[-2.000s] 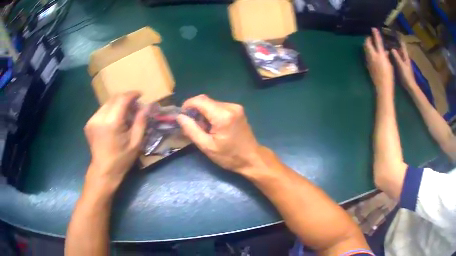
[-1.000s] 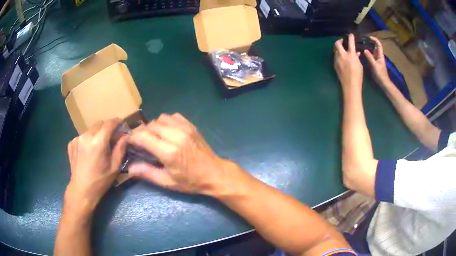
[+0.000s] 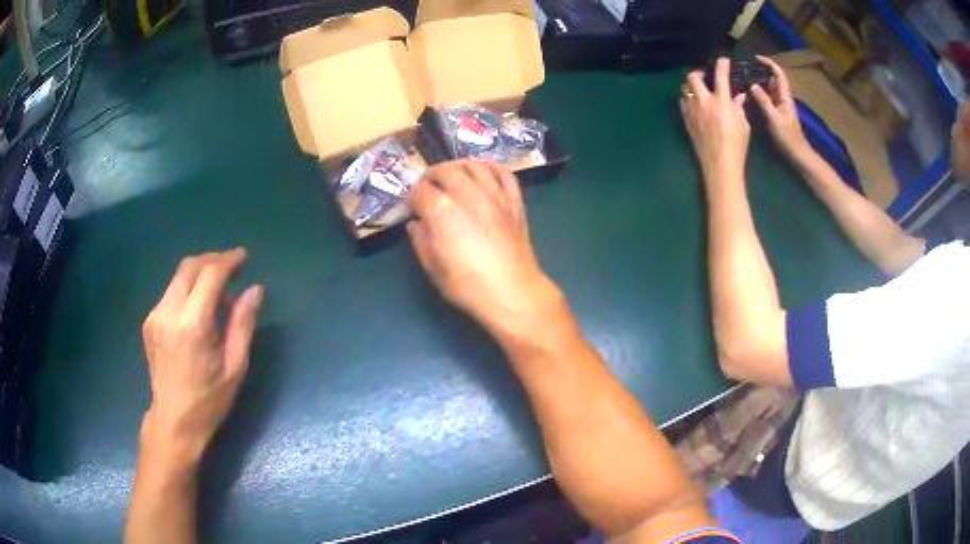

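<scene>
An open product box (image 3: 355, 98) with its brown lid up stands at the upper middle and holds a clear bag of parts (image 3: 377, 183). My right hand (image 3: 468, 234) is at this box's right front corner, its fingers bent over the edge; its fingertips are partly hidden. A second open box (image 3: 475, 51) stands against it on the right, with a bagged set of parts (image 3: 491, 136) showing red and dark bits. My left hand (image 3: 202, 345) is over the table at the left, fingers apart and empty.
The dark green table (image 3: 319, 372) has a curved front edge. Black boxes with white labels (image 3: 38, 202) are stacked at the left, more black boxes (image 3: 638, 32) at the back. Loose cables lie at the far left. Another person's hands (image 3: 739, 112) hold a black object at the right.
The nearer open box has moved from the left to beside the second box. My right hand has moved with it, up and right. My left hand has come away from the box.
</scene>
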